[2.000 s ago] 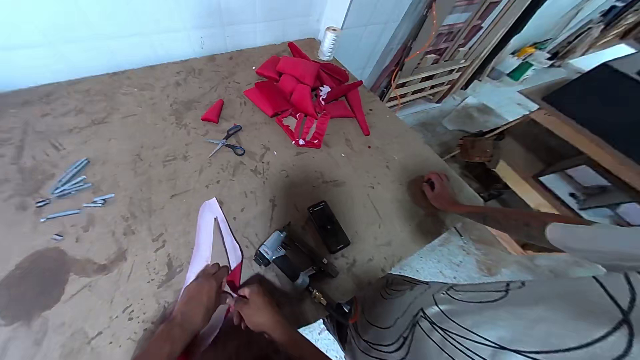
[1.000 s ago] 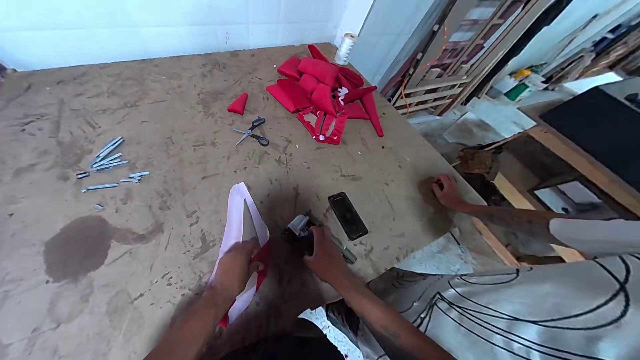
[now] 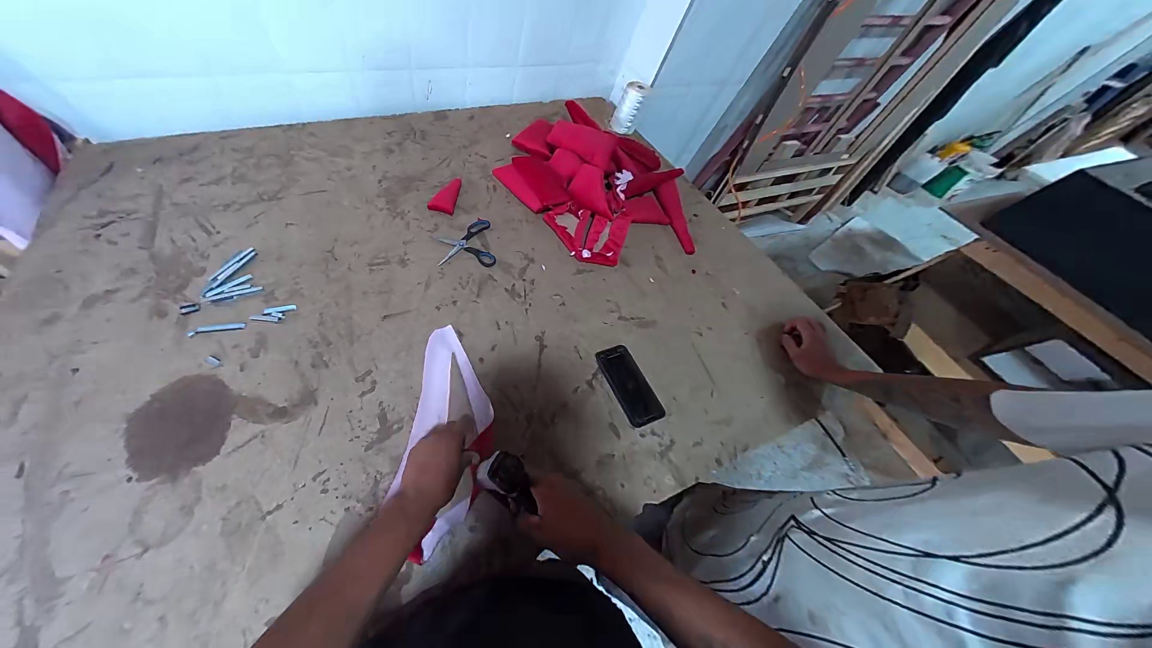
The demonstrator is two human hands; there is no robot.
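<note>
My left hand grips a narrow triangular frame faced in white, with red fabric along its inner and lower edges. My right hand is closed around a pneumatic staple gun, whose nose is at the red fabric beside my left fingers. Whether the nose touches the fabric cannot be told. A black smartphone lies to the right of the staple gun. Black-handled scissors lie spread beyond the frame's tip, near a small red padded piece.
Red padded pieces are heaped at the table's far right, beside a thread cone. Strips of staples lie on the left of the worktable. Another person's hand rests on the right edge, the person's body close by.
The staple gun, lying beside the phone two seconds ago, is now in my right hand and has moved left to the frame. My right hand has let go of the fabric.
</note>
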